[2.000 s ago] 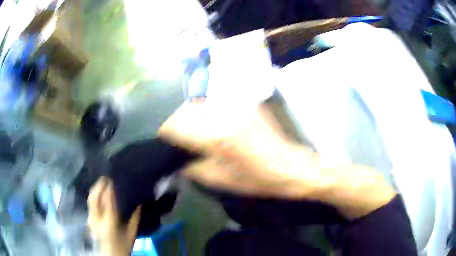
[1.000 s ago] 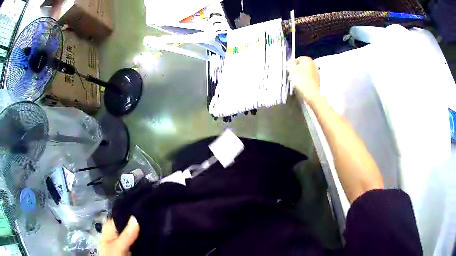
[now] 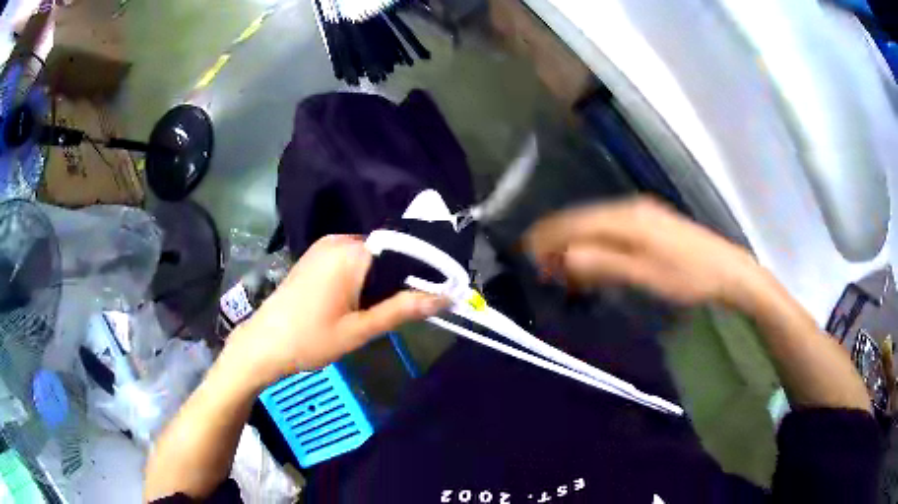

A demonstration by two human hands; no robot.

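Observation:
My left hand is closed around the hook end of a white hanger with a yellow mark. The hanger lies in front of my chest, its arm pointing to the lower right. A dark coat hangs below and beyond the hanger, with a white tag near its neck and a blurred pale tag beside it. My right hand is blurred to the right of the hanger, over dark cloth. Whether it holds anything cannot be told.
A white pressing table runs along the right. A rack of white hangers is at the top. A black fan base, a carton and plastic bags are at left. A blue slotted stool stands below.
My right hand has come back from the hanger rack to the coat. A white hanger is now in my left hand, which has moved up and right. The view has shifted.

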